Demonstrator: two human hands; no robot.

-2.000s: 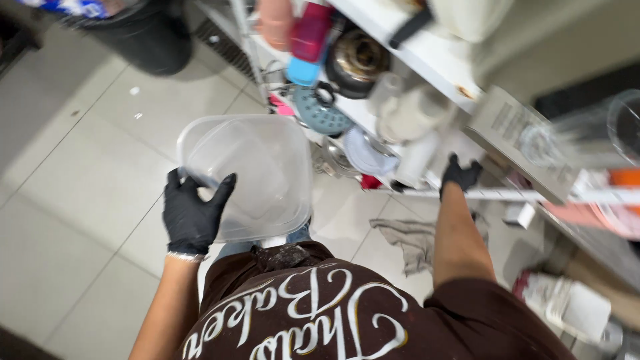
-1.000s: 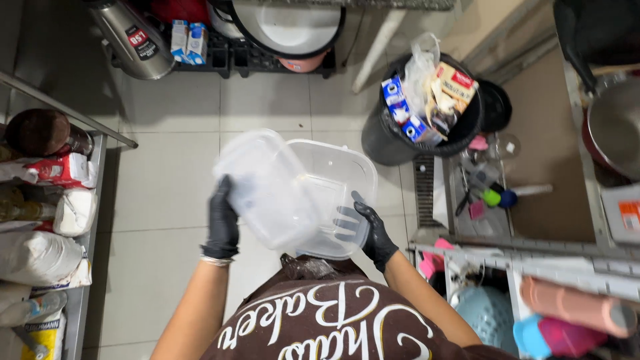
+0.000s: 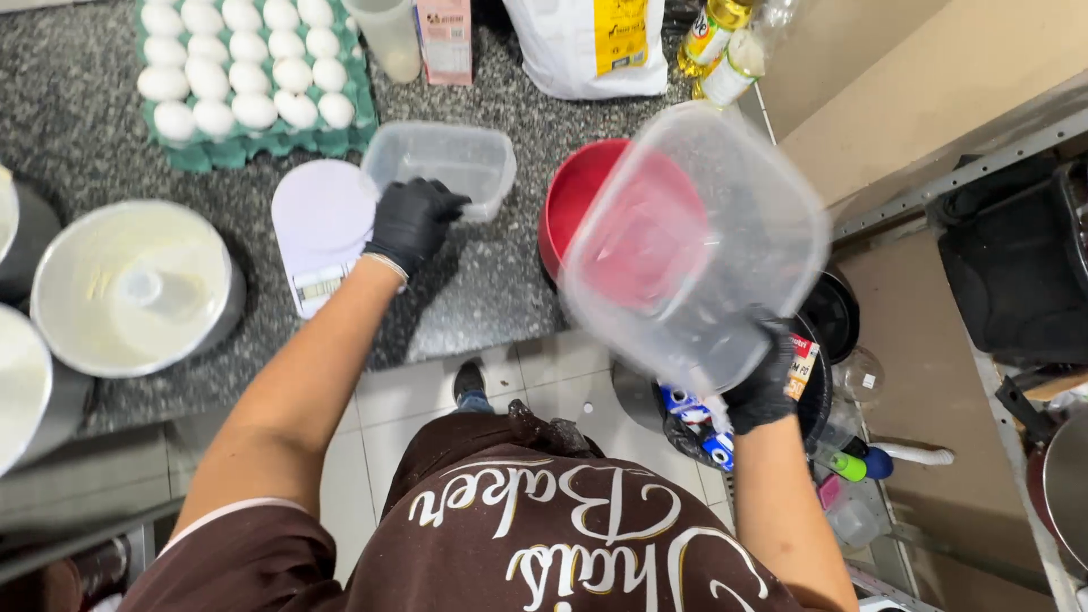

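My left hand, in a black glove, is on the near rim of a small clear plastic container that rests on the granite counter. Right beside it lies a white digital kitchen scale. In my gloved right hand is a large translucent plastic container, gripped at its near edge and held up, tilted. Through its wall shows part of a red bowl standing on the counter.
White eggs in a green tray stand at the back left. Ring-shaped cake pans line the left side of the granite counter. A carton, a white bag and oil bottles are behind. A filled trash bin sits below right.
The view has swung to the counter. One second ago both hands held two nested or overlapping plastic containers over the floor; now the small one is on the counter and the large one is in my right hand.
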